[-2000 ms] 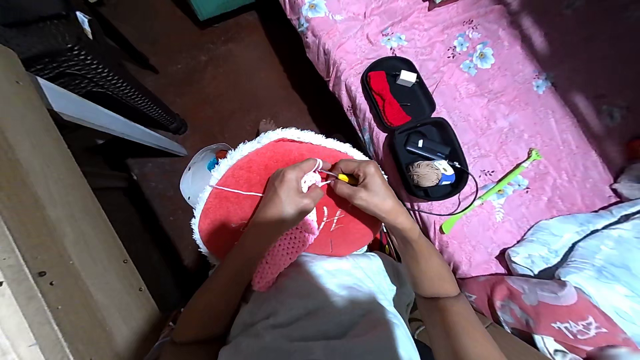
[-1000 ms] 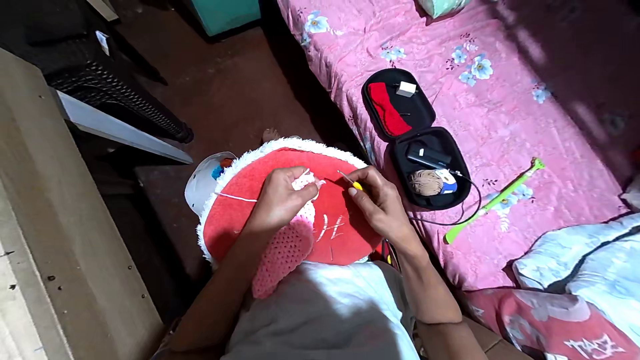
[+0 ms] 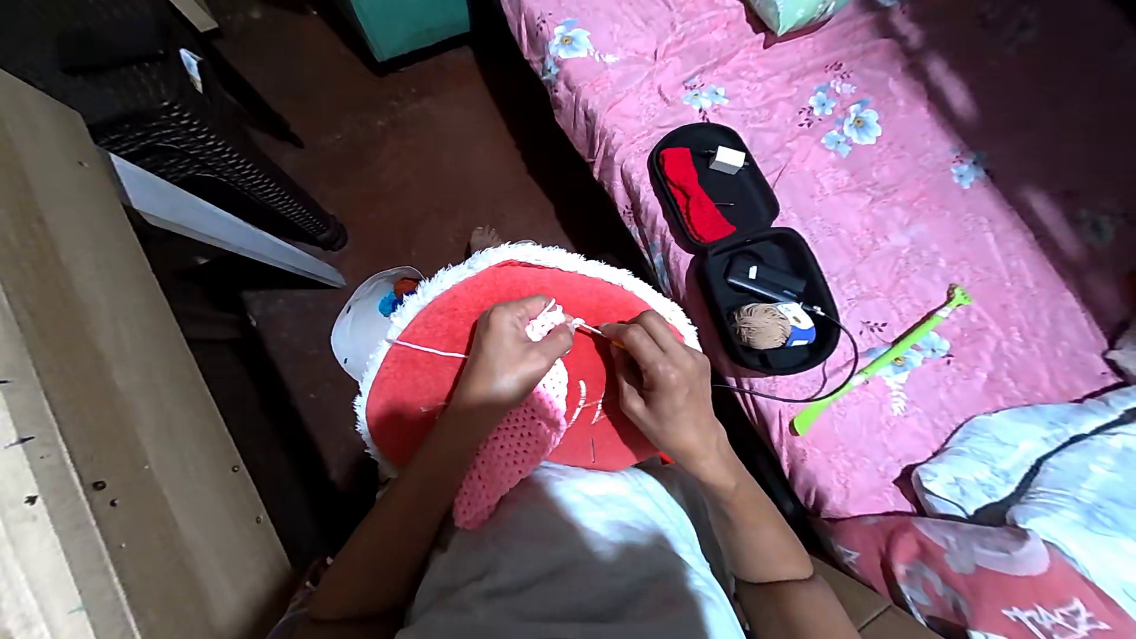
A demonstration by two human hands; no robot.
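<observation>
My left hand (image 3: 510,355) pinches the white top edge of a pink and white crochet piece (image 3: 515,448), whose pink part hangs down towards my lap. White yarn (image 3: 428,350) runs leftward from that hand. In my right hand (image 3: 661,377) is a crochet hook (image 3: 593,329), its shaft pointing left with the tip at the white stitches; the fingers mostly hide its yellow handle. Both hands are over a round red cushion (image 3: 426,306) with a fluffy white rim, lying on my lap.
On the pink floral bed to the right lie an open black case (image 3: 774,366) holding yarn and a cabled black device, a green strap-like item (image 3: 883,359) and bedding (image 3: 1065,461). A white container (image 3: 355,328) stands left of the cushion; a wooden panel (image 3: 106,426) rises at far left.
The hook in my right hand was apart from the white stitches one second ago; now its tip is at them. My left hand has kept its grip on the crochet piece.
</observation>
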